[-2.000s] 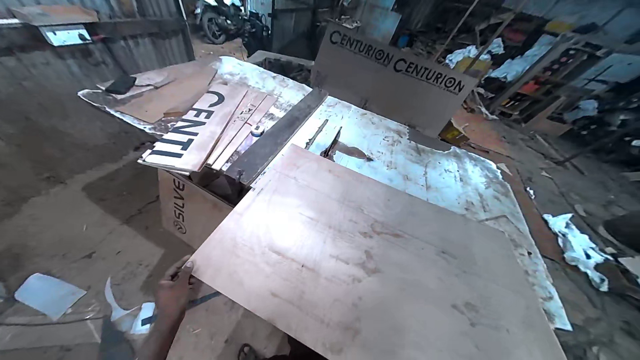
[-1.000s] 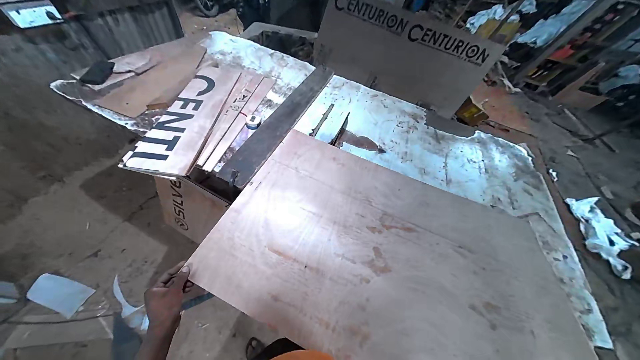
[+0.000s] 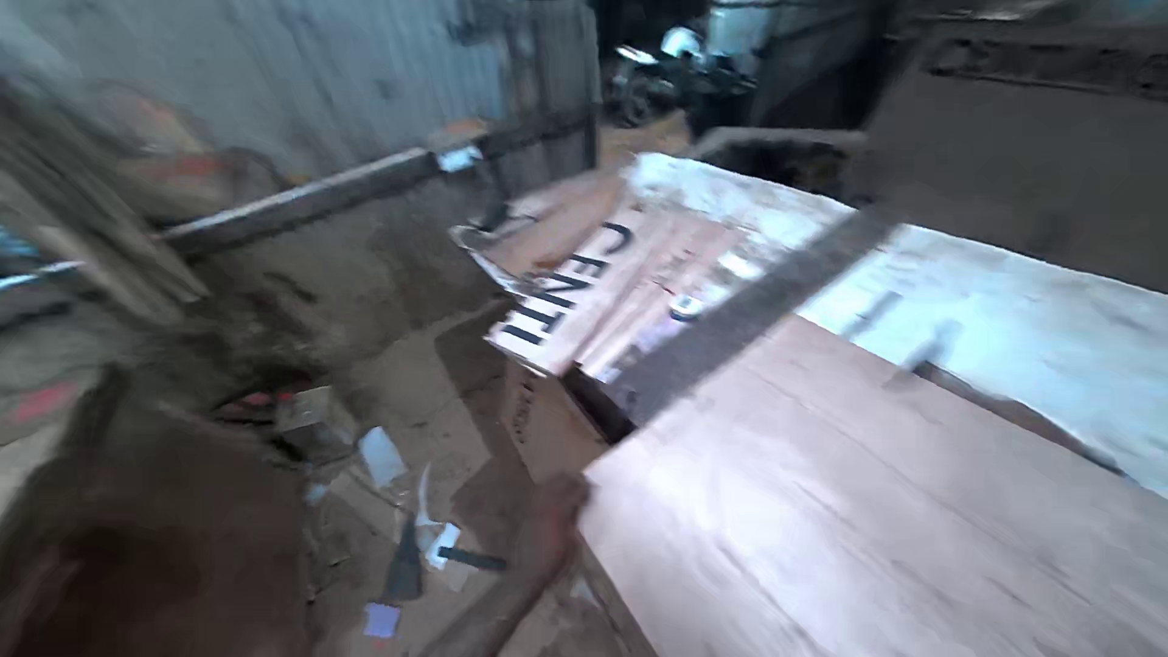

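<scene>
My left hand (image 3: 558,511) grips the near left corner of a large plywood sheet (image 3: 821,493), which lies over the worktable. Beyond the sheet's left edge a dark flat strip (image 3: 757,315) crosses the table's whitish, stained cover (image 3: 1013,292). Left of the strip are a printed board (image 3: 570,292), thin wooden strips (image 3: 630,287) and a small round container (image 3: 684,307). My right hand is out of view. The picture is blurred.
A cardboard box (image 3: 547,424) stands below the table's left end. Paper scraps (image 3: 381,456) lie on the floor. A printed panel (image 3: 1022,155) rises behind the table, a motorcycle (image 3: 652,82) stands far back, and wooden planks (image 3: 82,201) lean at the left.
The view has swung strongly to the left, bringing the wall and planks in. My left hand is still at the corner of the plywood sheet.
</scene>
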